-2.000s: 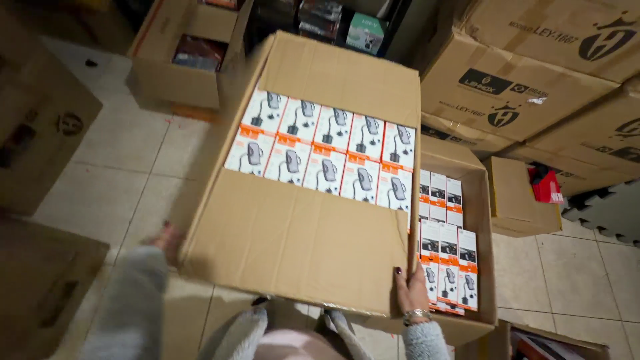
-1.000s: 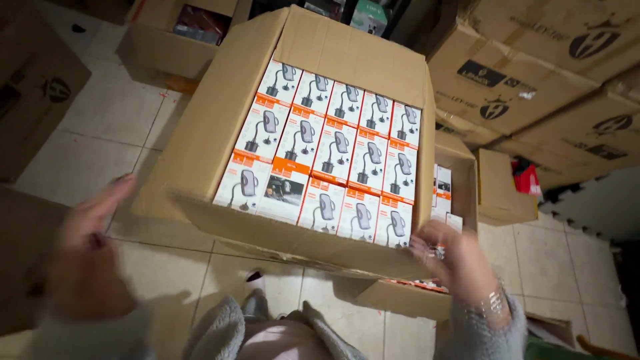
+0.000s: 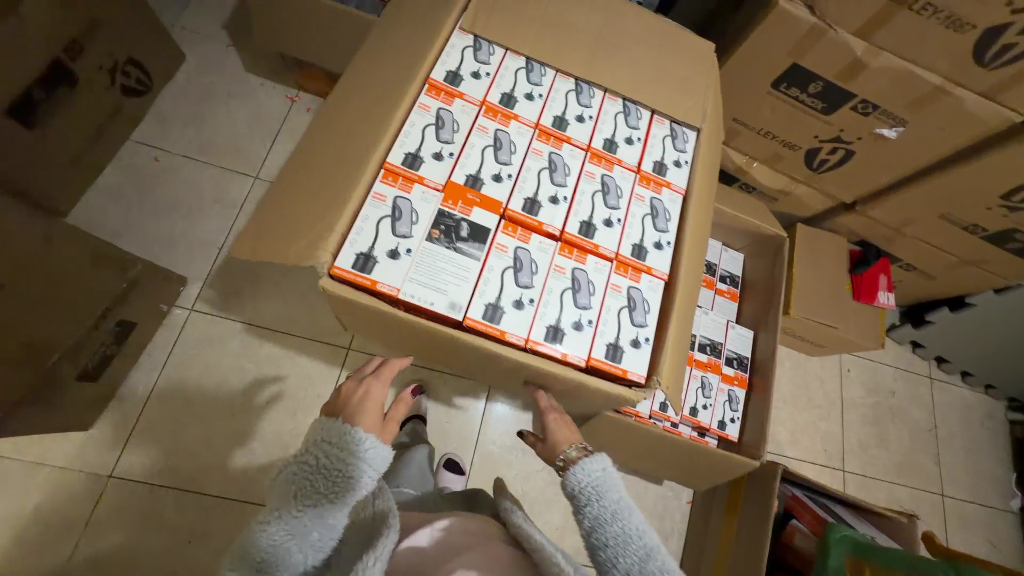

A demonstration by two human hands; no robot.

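Note:
A large open cardboard carton (image 3: 448, 336) stands in the middle, its flaps folded out. Rows of white and orange retail boxes (image 3: 532, 184) fill it, most printed with a gooseneck phone holder; one in the nearest row (image 3: 452, 252) shows a different face. My left hand (image 3: 372, 398) is just below the carton's near wall, fingers apart, holding nothing. Close to the same wall, farther right, is my right hand (image 3: 552, 428), its fingers apart and partly foreshortened; whether its fingertips touch the cardboard I cannot tell. A bracelet circles my right wrist.
A second open carton (image 3: 760, 320) with similar boxes sits to the right, partly under the first. Stacked closed cartons (image 3: 848, 104) rise at the upper right, near a small carton (image 3: 816, 292) with a red item (image 3: 872, 280). More cartons (image 3: 72, 320) stand left and at the lower right.
The near flap, which covered part of the retail boxes, has been folded out, and more rows show. My hands have come from the carton's sides to below its near wall.

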